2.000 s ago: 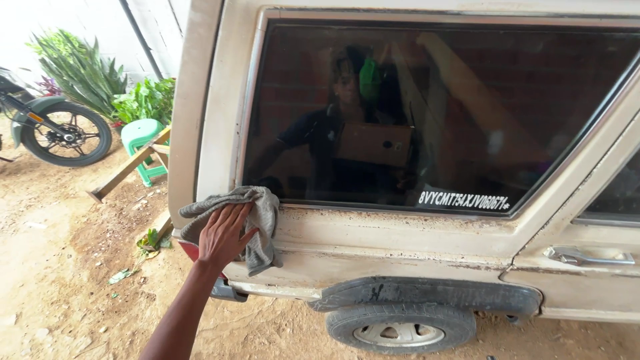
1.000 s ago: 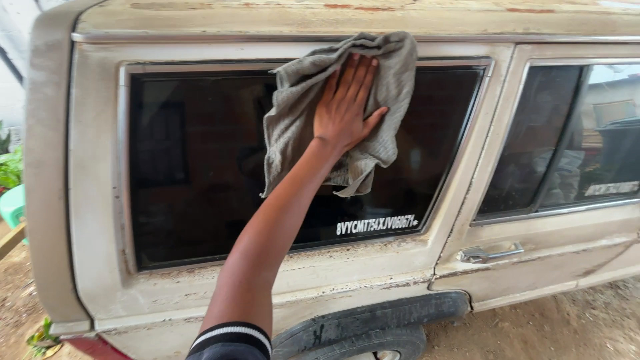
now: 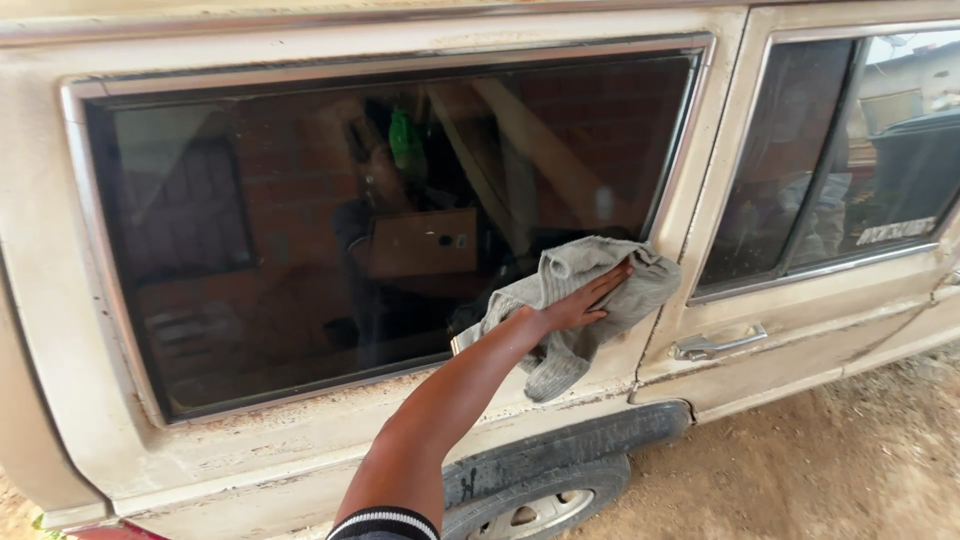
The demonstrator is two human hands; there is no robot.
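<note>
My left hand (image 3: 589, 300) lies over a grey ribbed cloth (image 3: 634, 296), pressing it against the lower right corner of a dark rear side window (image 3: 300, 315). The fingers point up and to the right, and part of the cloth hangs below onto the cream body panel. The window sits in a metal-trimmed frame (image 3: 97, 225) on an old cream vehicle, with rust marks along the lower edge. A person and brick wall are reflected in the glass. My right hand is out of view.
To the right are the vehicle's door handle (image 3: 720, 343) and door window (image 3: 780, 165), which bears etched writing. Below are a dark wheel-arch trim (image 3: 570, 446) and a wheel (image 3: 540, 510). Bare dirt ground (image 3: 787, 457) lies at the lower right.
My left hand and the cloth were at the window's lower left corner, then high on the glass, and now they are at its lower right corner. The view has shifted considerably.
</note>
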